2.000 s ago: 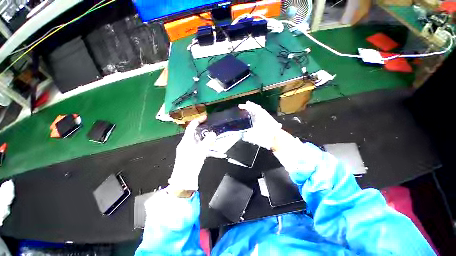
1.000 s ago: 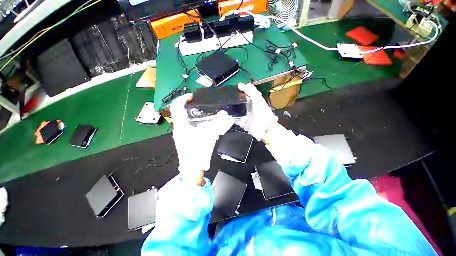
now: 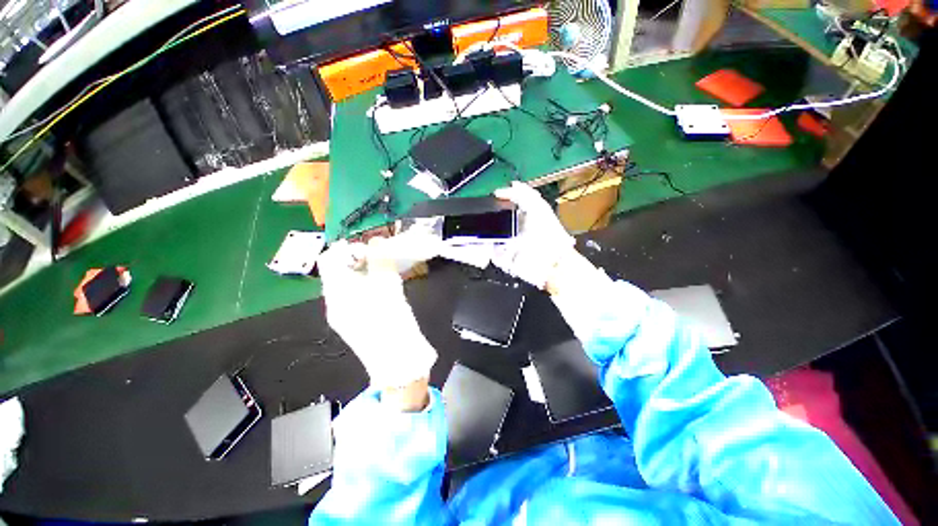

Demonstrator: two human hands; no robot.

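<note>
My right hand (image 3: 533, 238), in a white glove, holds a flat black set-top box (image 3: 479, 224) above the black belt, in front of the raised green bench. The box is seen edge-on, with a white strip or slip below its near edge. My left hand (image 3: 372, 293), also gloved, is at the box's left side with its fingers curled; whether it grips the box cannot be told. Another black box (image 3: 451, 158) lies on the raised bench with a white slip beside it.
Several dark and grey boxes lie on the black belt (image 3: 134, 411). Two small black boxes lie on the green worktop (image 3: 221, 241) at left. Cables, a white power strip (image 3: 403, 113) and black adapters are on the raised bench. A white device (image 3: 700, 120) lies at right near orange pads.
My left hand has moved left and down from the box's front. My right hand still holds the box, now seen flatter. The screen behind went from blue to dark.
</note>
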